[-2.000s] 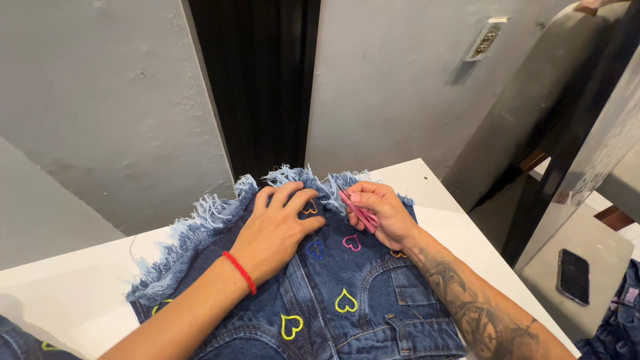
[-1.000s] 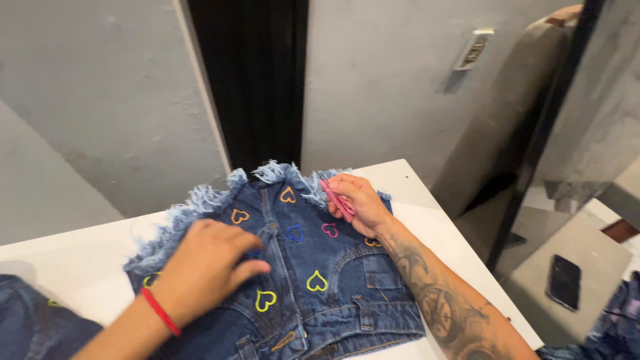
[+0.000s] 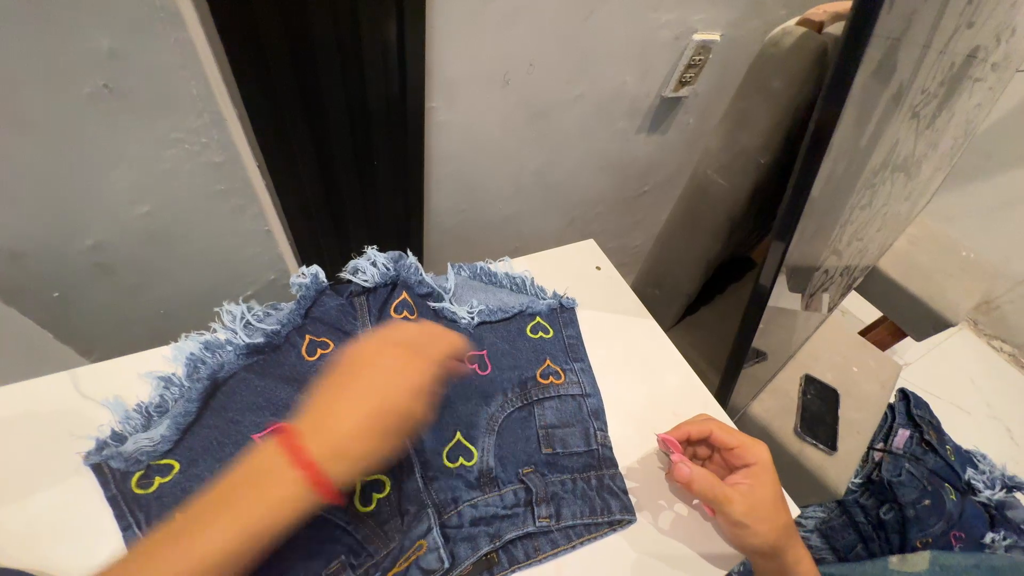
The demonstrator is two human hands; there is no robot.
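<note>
Dark blue denim shorts (image 3: 512,416) with embroidered hearts and a frayed light-blue hem lie on the white table (image 3: 632,376), hem toward the wall. My left hand (image 3: 392,384), blurred by motion and with a red bracelet at the wrist, is over the middle of the shorts; whether its fingers hold anything cannot be told. To the right of the shorts, over the table's edge, my right hand (image 3: 724,480) grips a small pink tool (image 3: 670,446), mostly hidden in its fingers; its kind cannot be told.
A black phone (image 3: 818,413) lies on a lower beige surface at right. Near it is another pair of frayed denim shorts (image 3: 904,480) with hearts. A dark-framed mirror-like panel (image 3: 808,200) stands at right, and a grey wall with an outlet (image 3: 692,66) is behind the table.
My right hand has moved off the hem to the right of the shorts, still with the pink tool. My left hand has moved right across the shorts.
</note>
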